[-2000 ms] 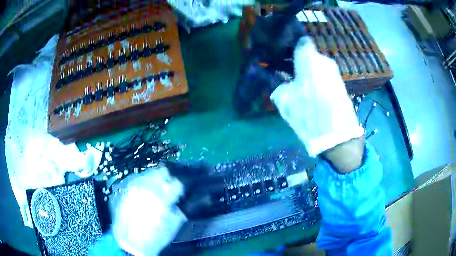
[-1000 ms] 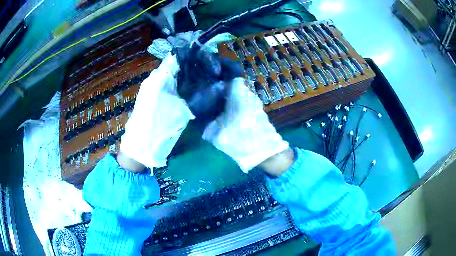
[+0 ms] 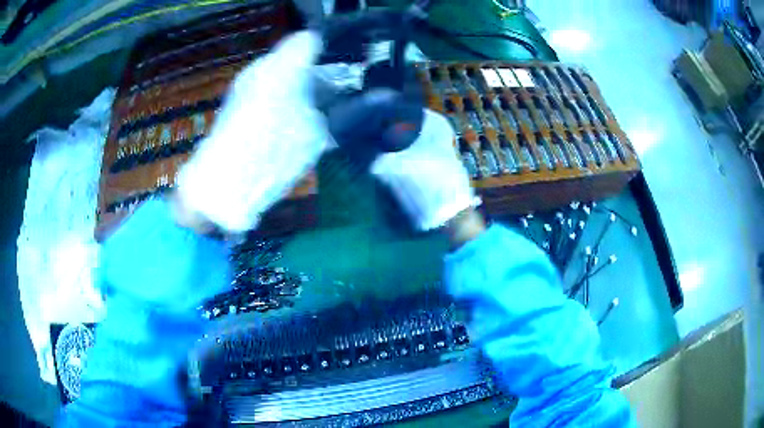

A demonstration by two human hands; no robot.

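My left hand (image 3: 260, 134) and my right hand (image 3: 431, 171), in white gloves with dark finger areas, are raised close together between the carrier stacks. A blurred dark round object (image 3: 377, 124), perhaps the electric screwdriver seen end-on, is at my right hand's fingers. My left fingers blur into dark shapes above it, so their hold cannot be told. Below, a row of black transistors (image 3: 364, 353) with upright legs stands along the silver heat sink (image 3: 360, 393) in the dark jig (image 3: 419, 410). My left sleeve hides part of the screw tray.
The left carrier stack (image 3: 134, 180) stands partly behind my left arm. The right carrier stack (image 3: 553, 180) bears three white pieces. Lead wires (image 3: 586, 259) lie at right, more (image 3: 260, 280) at left. White cloth (image 3: 59, 226) is far left, a cardboard box (image 3: 699, 368) lower right.
My left hand has risen from beside the jig to meet my right hand, which has moved left. Both stay raised since one second ago. The transistor row shows more fully now.
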